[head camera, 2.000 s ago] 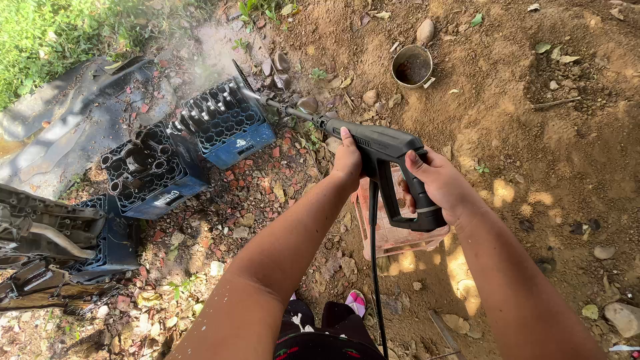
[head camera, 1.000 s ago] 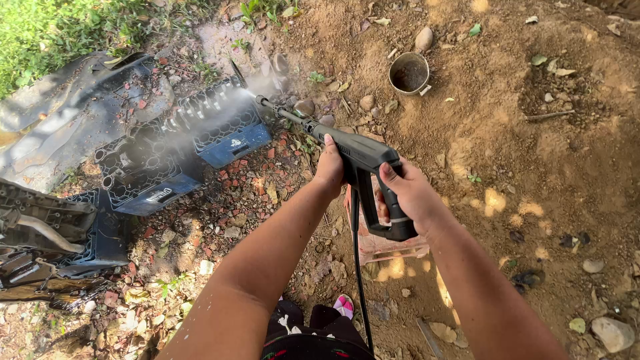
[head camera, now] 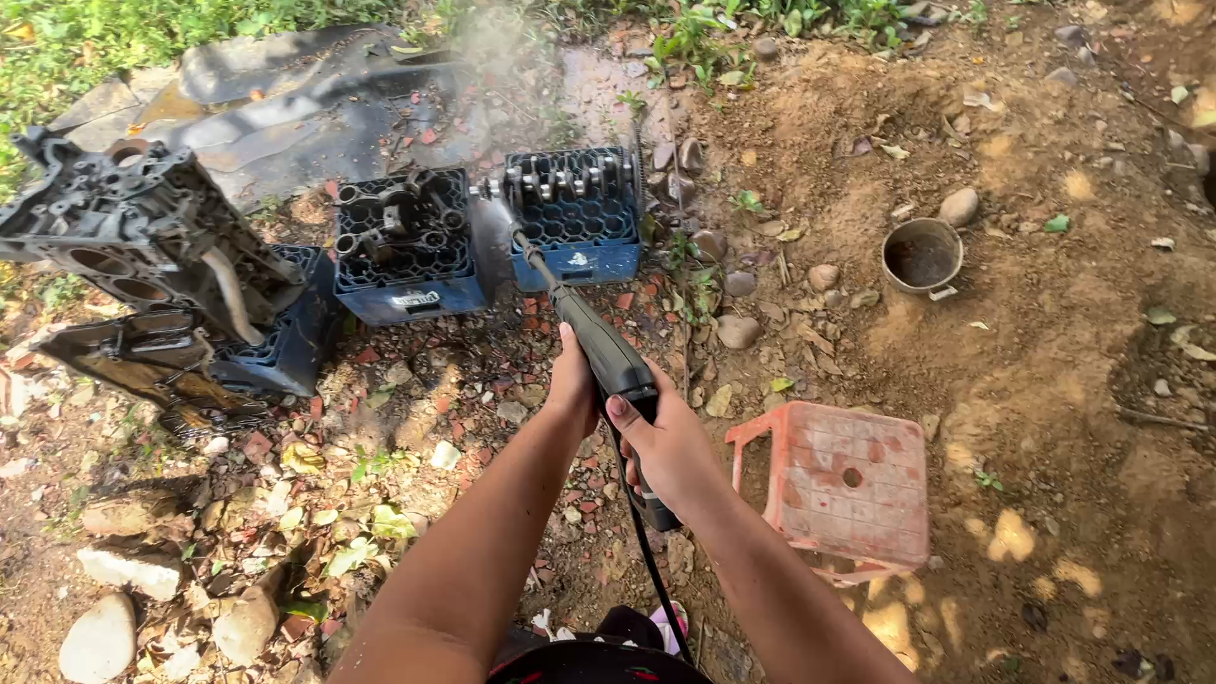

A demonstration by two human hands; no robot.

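Observation:
Both hands hold a black pressure washer gun. My left hand supports its front body, while my right hand grips the rear handle. Its lance points up and slightly left, with spray near the tip beside a blue plastic crate that bears a metal crankshaft. Left of it, a second blue crate holds several dark connecting rods. An engine block stands on another blue crate at the far left, with a dirty metal engine cover leaning in front.
A faded red plastic stool stands right of my hands. Farther up lies a metal pot on the soil. A black hose runs down by my feet. Stones lie at lower left, and dark sheeting covers ground behind the crates.
The gun has swung to point more upward, its tip now between the two crates. The spray has moved off the connecting rods, which show clearly again. The view has shifted left.

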